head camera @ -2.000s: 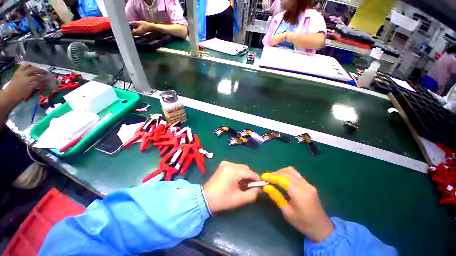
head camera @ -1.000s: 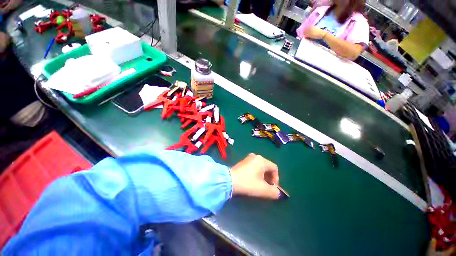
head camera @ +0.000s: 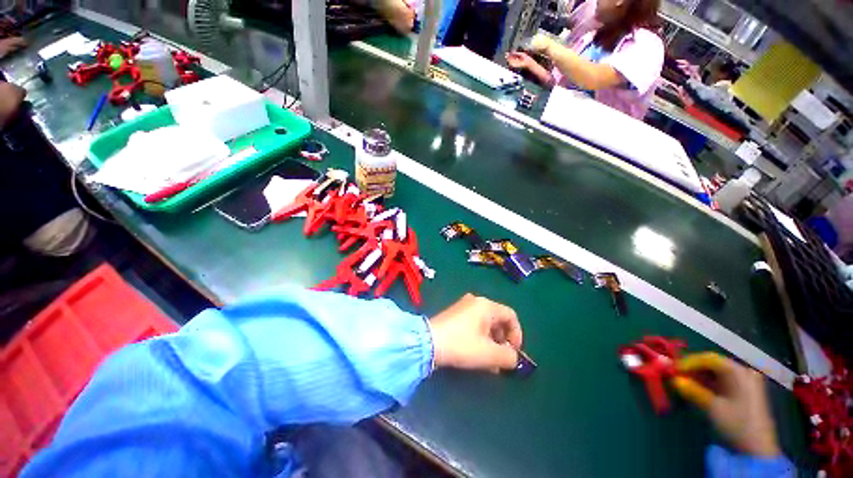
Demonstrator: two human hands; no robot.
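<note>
My left hand [head camera: 475,334] is near the middle of the green bench, its fingers pinching a small dark flat piece [head camera: 526,361]. My right hand [head camera: 734,397], with yellow finger cots on thumb and index finger, holds a red spring clamp [head camera: 657,366] at the right, apart from my left hand. The clamp is slightly blurred. Several flex-cable modules [head camera: 505,260] lie beyond my left hand along the pale strip. A pile of red clamps with small pale and dark strips in their jaws [head camera: 363,238] lies left of them.
A bottle [head camera: 376,166] stands behind the clamp pile. A green tray [head camera: 281,131] with white paper, a white box and a red pen sits at left, beside a phone [head camera: 245,211]. A red compartment tray [head camera: 79,341] is lower left. More red clamps [head camera: 828,411] lie at the right edge. People sit opposite.
My right hand left the small piece, went out of view, and is back at the right with a red clamp. My left hand still pinches the piece. The camera view has shifted right.
</note>
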